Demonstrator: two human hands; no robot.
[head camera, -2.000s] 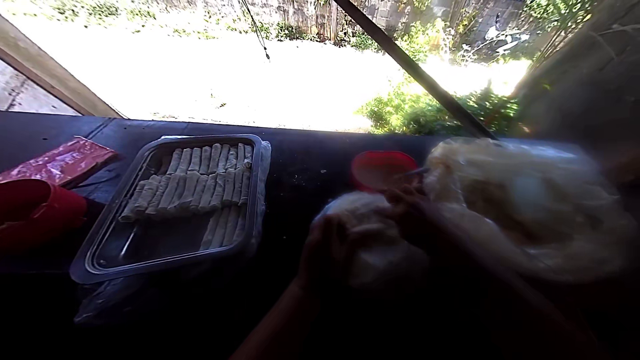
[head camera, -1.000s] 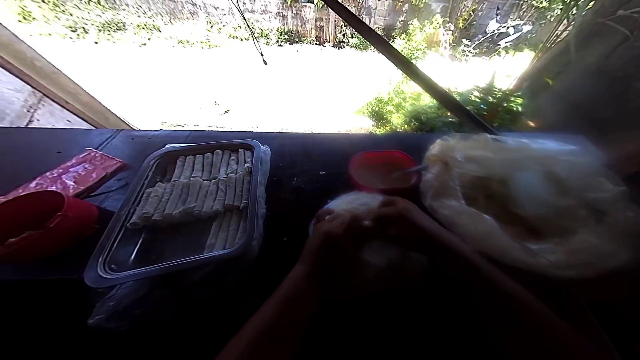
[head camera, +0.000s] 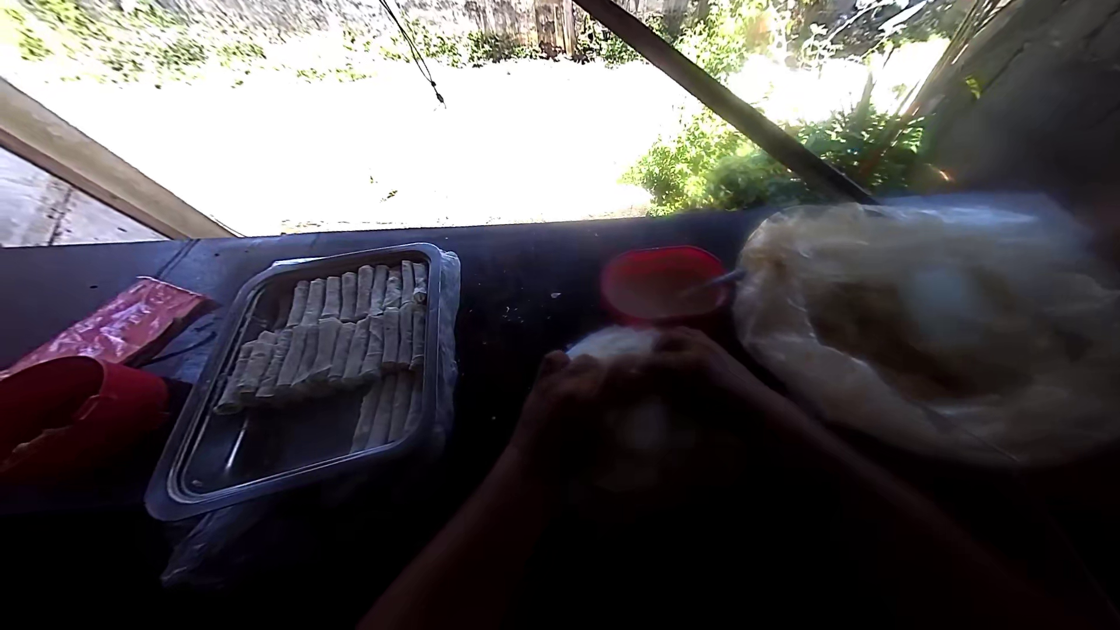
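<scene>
In deep shadow at the lower centre, my left hand (head camera: 560, 389) and my right hand (head camera: 678, 354) touch a pale, thin sheet (head camera: 617, 343), probably a wrapper, with fingers bent over its far edge. The lower part of it is too dark to make out. Just beyond my hands stands a red bowl (head camera: 667, 284) with a light brown content and a utensil handle over its right rim. To the left, a clear plastic tray (head camera: 437, 350) holds rows of thin pale rolls (head camera: 328, 346). A large translucent plastic bag (head camera: 787, 350), spread wide around a brownish filling, lies right of my right hand.
At the far left are a red round container (head camera: 131, 402) and a red and white plastic packet (head camera: 122, 319). Crumpled clear plastic (head camera: 210, 542) shows below the tray. A diagonal dark pole (head camera: 726, 101) rises beyond the dark tabletop (head camera: 525, 254), with a sunlit yard behind.
My right hand was by the utensil at the red bowl's right side two seconds ago; it has come nearer to my left hand, over the pale sheet. The tray and bowl stand as before.
</scene>
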